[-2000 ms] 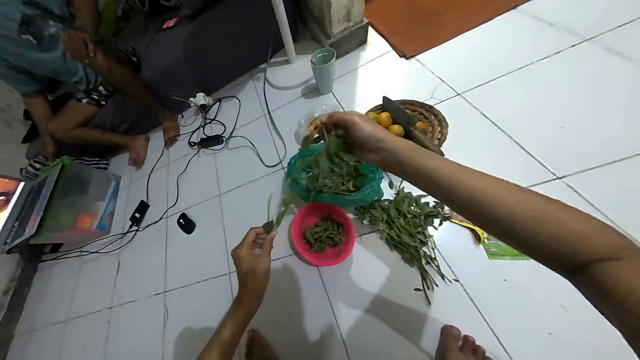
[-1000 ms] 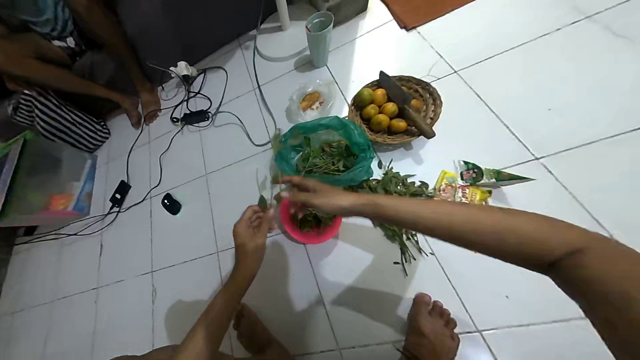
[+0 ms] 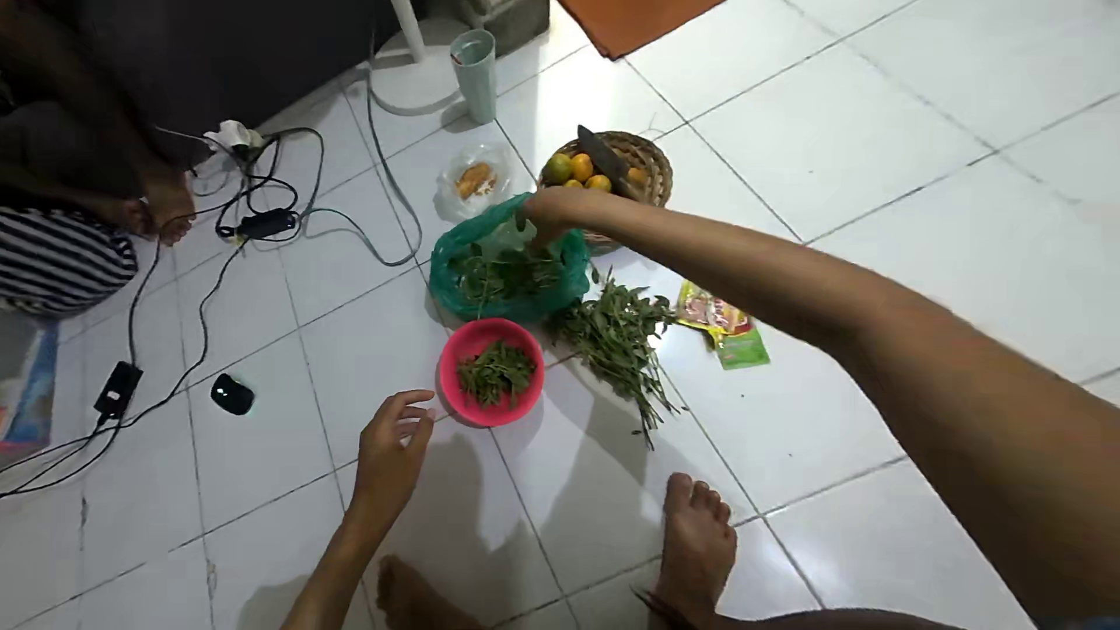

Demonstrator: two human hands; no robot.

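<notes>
My left hand (image 3: 394, 446) is empty, fingers apart and slightly curled, just left of a pink plastic bowl (image 3: 449, 385) on the floor. Picked green leaves (image 3: 497, 374) lie in the bowl. Behind it stands an opened green plastic bag (image 3: 448, 284) with leafy stems (image 3: 507, 276) inside. My right hand (image 3: 551, 214) reaches over the bag's right rim, fingers pointing down at the greens; whether it grips any is unclear. A loose heap of leafy stems (image 3: 617, 337) lies on the tiles to the right of bag and bowl.
A wicker basket (image 3: 656, 166) holds orange-green fruits (image 3: 582, 166) and a knife (image 3: 604, 157). Nearby are a clear bag of food (image 3: 475, 179), a tall cup (image 3: 477, 79), seasoning packets (image 3: 713, 315), a computer mouse (image 3: 232, 395) and black cables (image 3: 206, 306). Another person's foot (image 3: 166, 206) is at left.
My hands were close together above the pink bowl a second ago. Now they are apart: the right hand has moved back to the green bag, and the left stays beside the bowl.
</notes>
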